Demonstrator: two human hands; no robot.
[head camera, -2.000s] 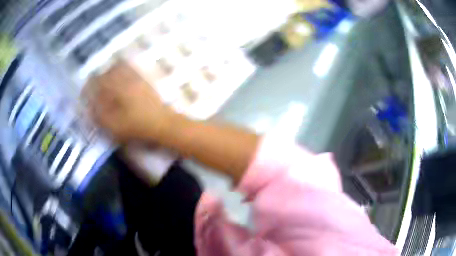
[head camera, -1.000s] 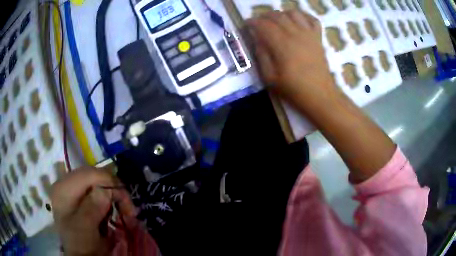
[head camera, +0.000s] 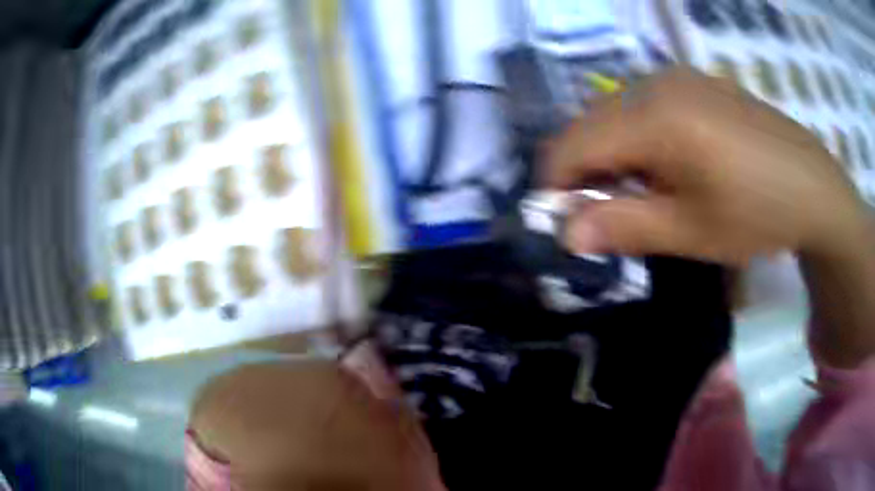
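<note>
The silver-framed test fixture with a dark disc is blurred, in front of the black-clad lap. My right hand is over it, with bent fingers and the thumb at its upper edge; whether it holds a part cannot be told. The meter is partly hidden behind my right hand, its pale blue display at the top edge. A dark holder lies left of it. My left hand is low at the left, strongly blurred, its fingers unclear. A thin lead appears near it, its end unclear.
A white foam tray with brown cutouts and a dark-filled far end stands at the left. Another foam tray lies at the far right, behind my right hand. Yellow cable, blue cable and black cable run between.
The view has swung left, showing more of the left tray. My right hand has moved from the right tray to the fixture. My left hand now sits lower in view.
</note>
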